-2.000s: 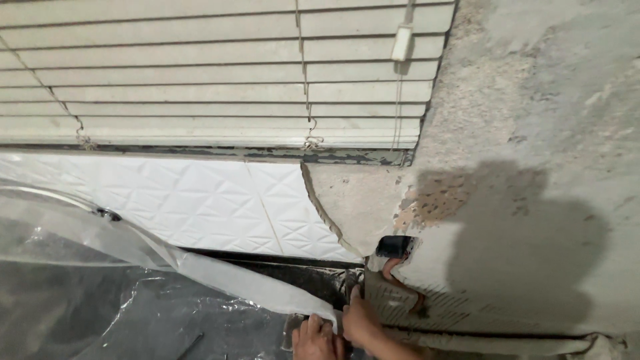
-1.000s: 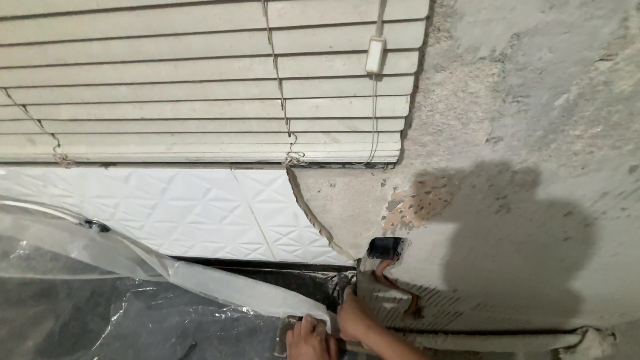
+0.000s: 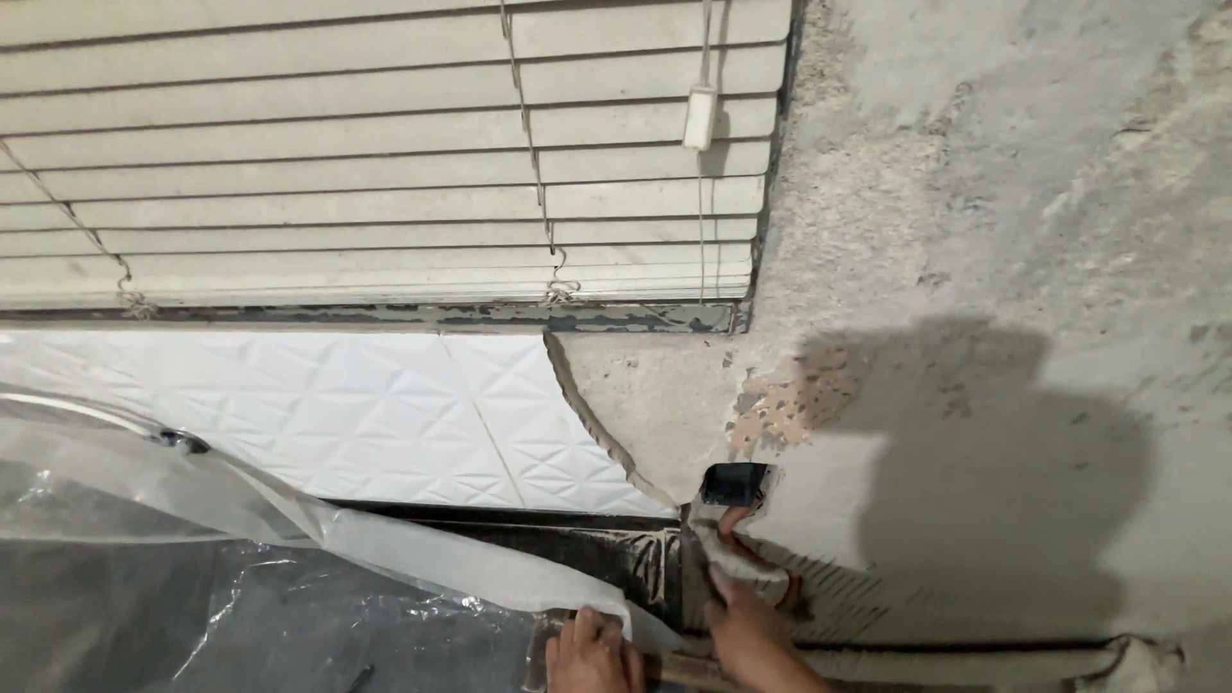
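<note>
In the head view, my left hand (image 3: 589, 654) grips a grey flat-ended tool (image 3: 539, 654) at the bottom edge; a brownish bar shows between my hands, and whether it belongs to that tool is unclear. Just right of it, my right hand (image 3: 756, 635) is curled around a small dark tool, mostly hidden and blurred by motion. Above that hand are a pale patch of wet-looking filler and an orange conduit (image 3: 791, 587), leading from a black electrical box (image 3: 733, 484) set in the plaster wall (image 3: 1020, 241).
White embossed tiles (image 3: 385, 419) end in a curved, ragged edge left of the box. Window blinds (image 3: 385, 173) with hanging cords cover the upper left. Clear plastic sheeting (image 3: 462, 577) drapes over a dark surface at lower left. A ledge (image 3: 962, 664) runs along the wall's lower right.
My right hand has moved slightly down and right, away from the dark corner under the tiles. A pale patch now shows beside the conduit. My left hand stays low on its tool.
</note>
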